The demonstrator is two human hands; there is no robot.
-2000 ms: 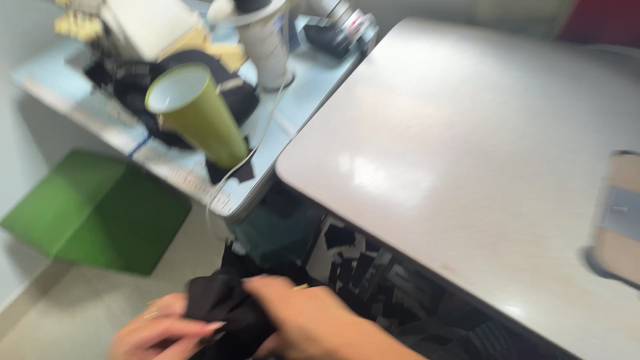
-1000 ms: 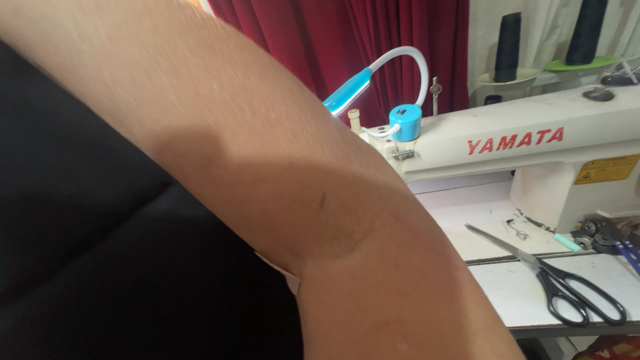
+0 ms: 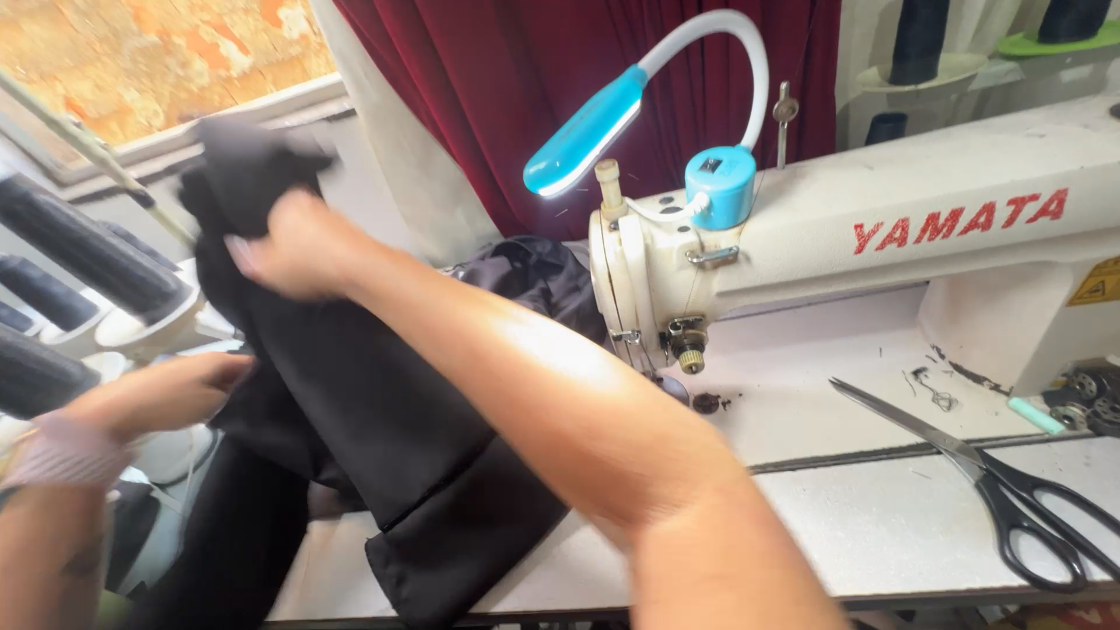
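Note:
Black fabric [image 3: 376,385] hangs from my right hand [image 3: 302,245], which grips it high on the left and is blurred. Its lower part drapes over the front of the white sewing table, left of the machine's needle area. My left hand [image 3: 166,389], lower at the far left, touches the fabric's left edge; its fingertips are partly hidden, so its hold is unclear. More dark shiny fabric [image 3: 534,276] lies bunched behind my right forearm, beside the head of the white Yamata sewing machine [image 3: 787,227].
Black-handled scissors [image 3: 980,464] lie on the right of the table [image 3: 840,525]. A lit blue lamp [image 3: 586,131] arches over the machine head. Large dark thread cones [image 3: 96,249] stand at the left. Several bobbins [image 3: 1085,394] and a turquoise stick [image 3: 1037,416] sit by the machine's base.
The view has swung from another table to the sewing machine. My right arm, which crossed close before the camera one second ago, is now farther off, its hand visible with the black fabric.

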